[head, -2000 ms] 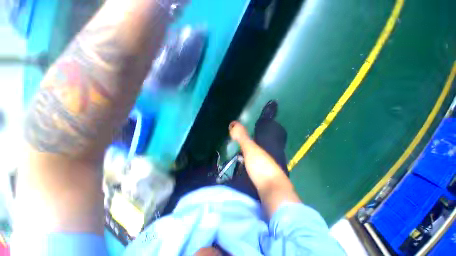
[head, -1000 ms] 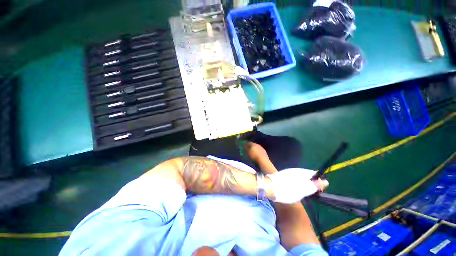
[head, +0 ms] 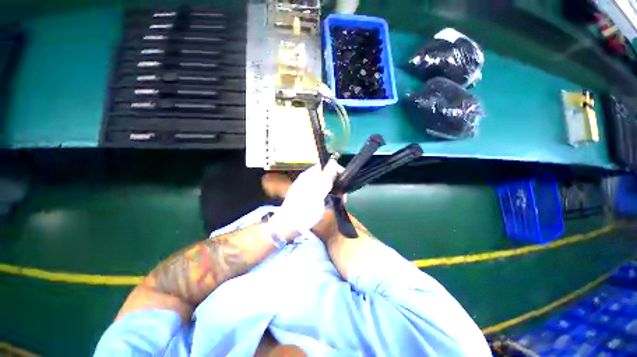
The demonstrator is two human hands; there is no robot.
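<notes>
My left hand (head: 312,198), in a white glove at the end of the tattooed arm, is shut on several long black parts (head: 364,162). They fan out to the upper right, and one end points down. Another slim black part (head: 319,137) runs from the glove up to the fixture (head: 297,88); whether it touches the clamp is unclear. My right arm passes behind the glove. A bare patch, apparently my right hand (head: 276,185), shows left of the glove by the bench edge; its fingers are unclear. A black tray (head: 119,104) holds long parts in slots, left of the fixture.
A blue bin (head: 392,84) of small black parts stands right of the fixture, with two dark shiny bags (head: 444,108) beyond it. A looped hose (head: 345,125) hangs by the fixture. A second fixture (head: 581,118) is farther right. A blue crate (head: 529,209) sits below the bench edge.
My left hand has moved left and up to the fixture's near end with the black parts. One part now points toward the fixture. My right hand seems farther left. The view has turned.
</notes>
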